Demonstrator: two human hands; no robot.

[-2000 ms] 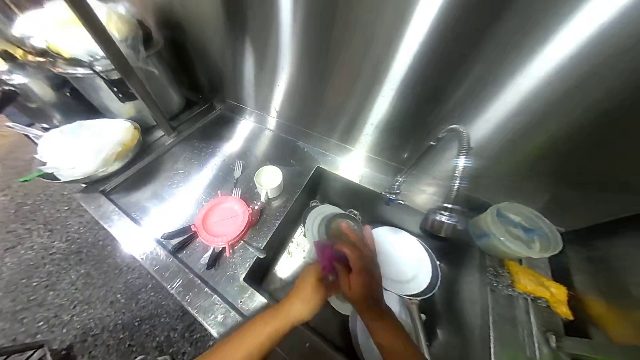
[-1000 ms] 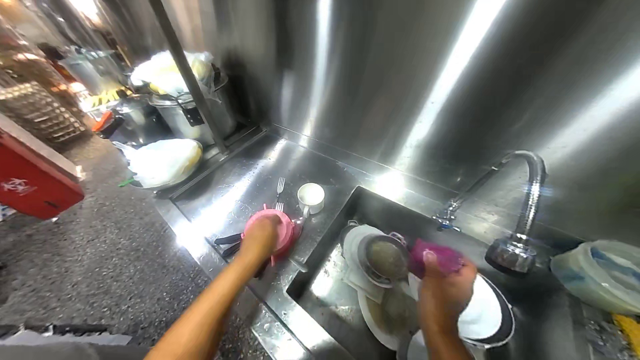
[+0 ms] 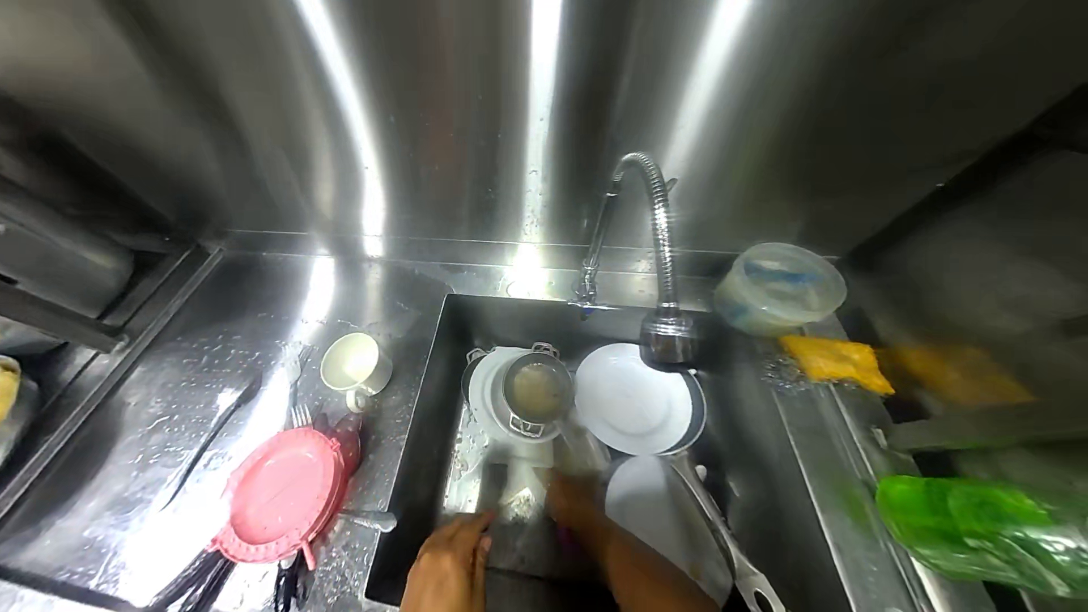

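Observation:
My left hand (image 3: 450,563) is at the sink's near left side, beside a blurred dark flat object; its grip is unclear. My right hand (image 3: 578,506) is low in the basin, blurred by motion, with a trace of purple scrubber (image 3: 564,539) beneath it. Ahead of the hands, a small metal pot (image 3: 538,388) with cloudy contents rests on a white plate (image 3: 484,393). A white plate (image 3: 633,399) lies in a pan to the right, and another pale plate (image 3: 659,518) is nearer, beside a slotted metal handle (image 3: 752,585).
A flexible metal faucet (image 3: 667,331) hangs over the sink. Left on the steel counter (image 3: 178,374) are a cream mug (image 3: 353,364), pink plastic dishes (image 3: 280,489), forks (image 3: 299,412) and dark-handled cutlery. At right are a plastic tub (image 3: 778,289), a yellow packet (image 3: 837,364) and a green bottle (image 3: 977,518).
My left hand has left the pink dishes and moved to the sink. My right hand, which held the purple scrubber, is lower in the basin. The view has swung right.

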